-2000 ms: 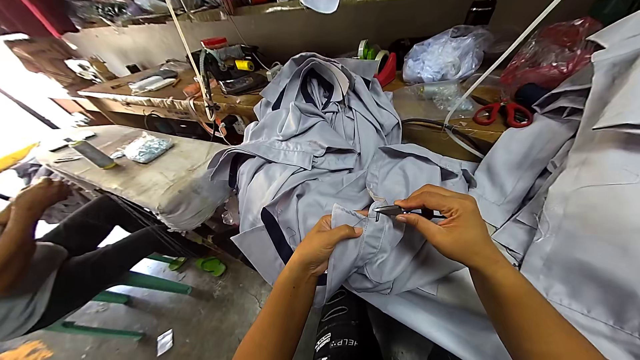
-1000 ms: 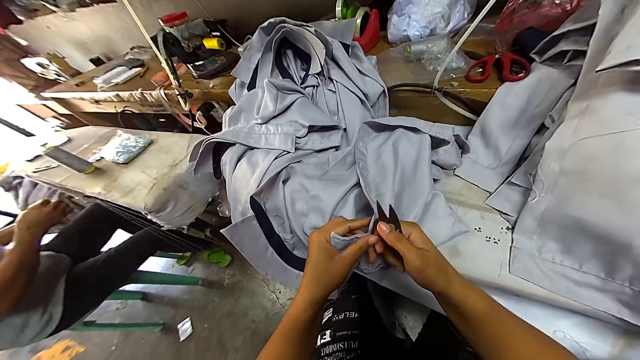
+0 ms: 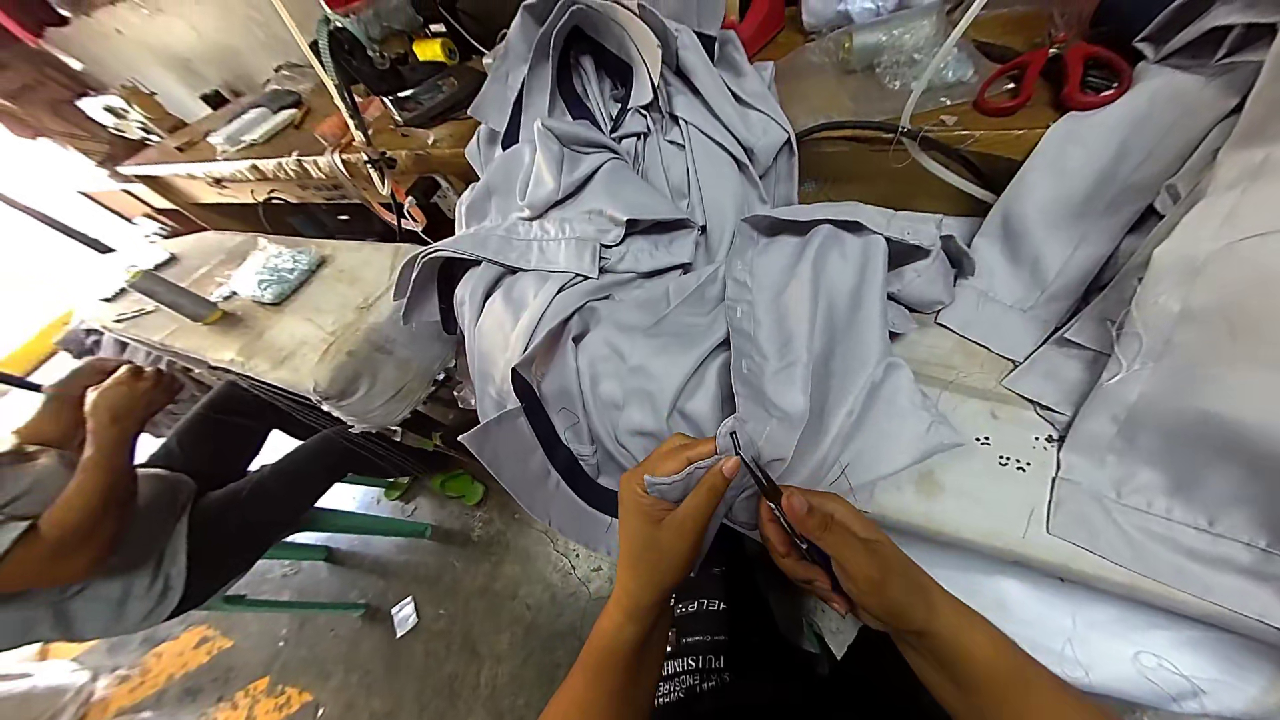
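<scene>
A large light grey garment (image 3: 640,340) with dark bands inside lies bunched over the table edge toward me. My left hand (image 3: 670,505) pinches a small edge of its cloth between thumb and fingers, near the end of a stitched placket. In my right hand (image 3: 830,555) is a pair of dark thread snips (image 3: 765,485), its tips resting at the cloth just beside my left fingertips. The blades look nearly closed. My right fingers hide part of the handles.
Another grey garment (image 3: 1180,420) covers the right of the white tabletop (image 3: 960,480). Red-handled scissors (image 3: 1052,80) and plastic bags lie at the back. At left, a person (image 3: 110,490) sits by a cloth-covered table (image 3: 340,330) with a small bag (image 3: 272,272) on it. A green stool (image 3: 360,524) stands below.
The snips' blades, spread apart one second ago, now look nearly closed and point at the cloth edge. The view has shifted somewhat since the first frame.
</scene>
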